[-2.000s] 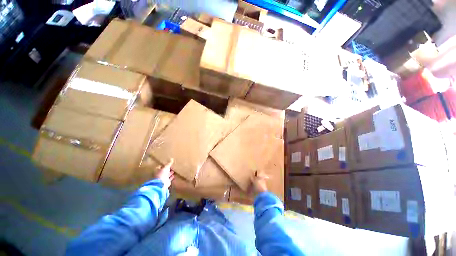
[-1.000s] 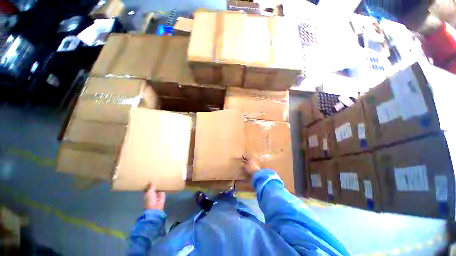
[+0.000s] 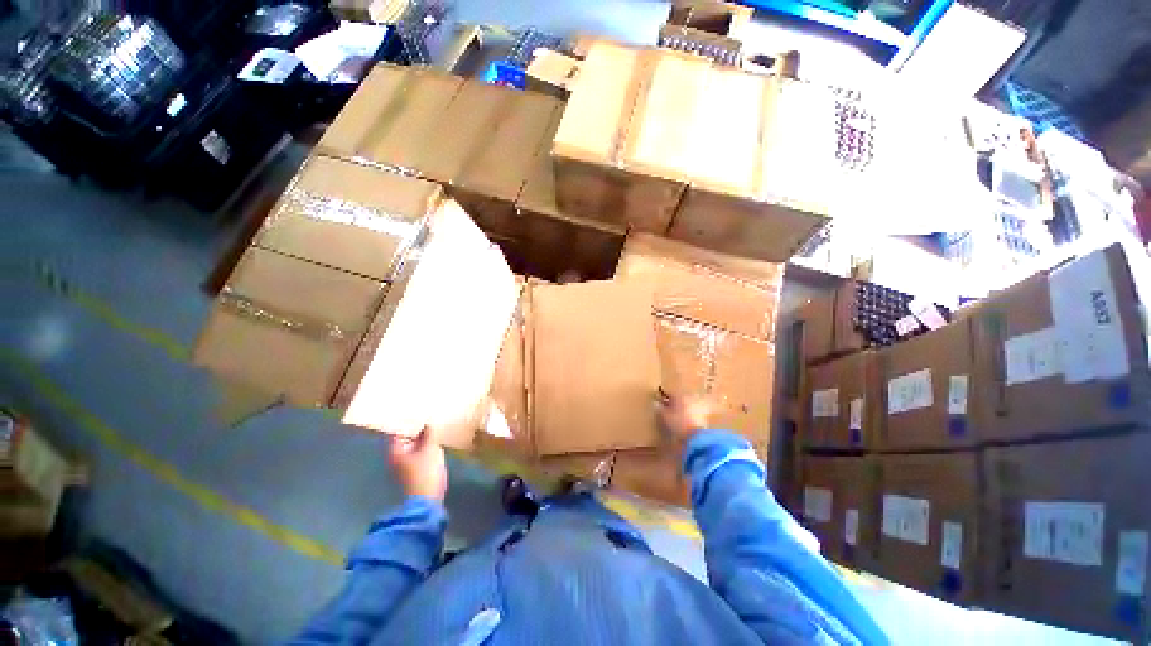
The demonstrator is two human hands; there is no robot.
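Note:
My left hand [image 3: 419, 464] grips the near edge of a pale cardboard panel [image 3: 444, 322], which is tilted up over the cartons. My right hand [image 3: 682, 414] is at the right edge of a second, browner cardboard panel [image 3: 593, 366]. Something small and dark shows at its fingertips; whether they grip the panel is unclear. The panels lie side by side over the near cartons. Whether they are flaps or loose sheets is unclear. A taped brown carton top [image 3: 717, 360] is to the right. A dark gap [image 3: 568, 252] shows behind the panels.
Taped cartons [image 3: 347, 215] stand at left, and a larger carton [image 3: 688, 114] sits higher at the back. Labelled cartons [image 3: 928, 398] are stacked two high at right beside a tray of small parts [image 3: 881, 313]. Black stacked items [image 3: 189, 114] are at back left. Yellow lines cross the floor [image 3: 152, 391].
The two panels lay skewed, overlapping, then side by side. The left panel has since tipped up in my left hand. The right panel stays nearly flat. The view has shifted.

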